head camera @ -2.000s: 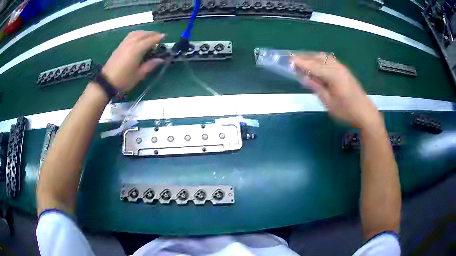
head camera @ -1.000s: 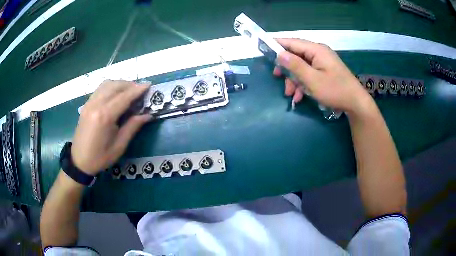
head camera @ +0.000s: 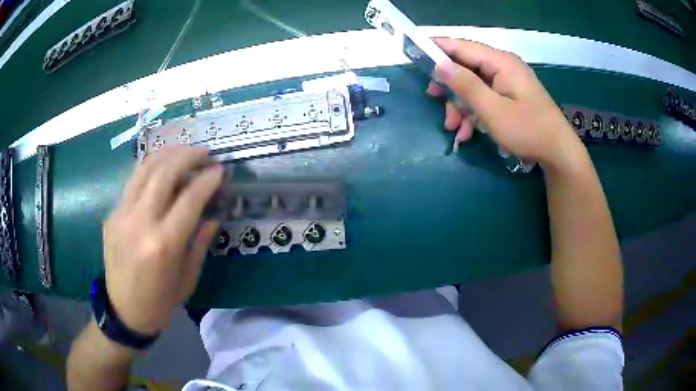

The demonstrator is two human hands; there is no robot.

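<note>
My left hand grips one end of a blurred six-cavity jig, held just above or beside a second grey jig with round workpieces in its pockets. My fingers hide the left ends of both jigs. The silver base fixture lies behind them, its small holes showing; a flat strip with small holes appears to lie on it. My right hand holds a narrow shiny transfer plate, tilted, above the mat to the right of the fixture.
A loaded jig lies at the right, partly behind my right forearm. Another jig is at the back left. Dark bars stand at the left edge. Clear tubing runs to the fixture, with a dark end fitting.
My left hand has moved the jig off the base fixture towards me, over the near jig. The fixture's holes are now uncovered. My right hand still holds the plate, slightly shifted.
</note>
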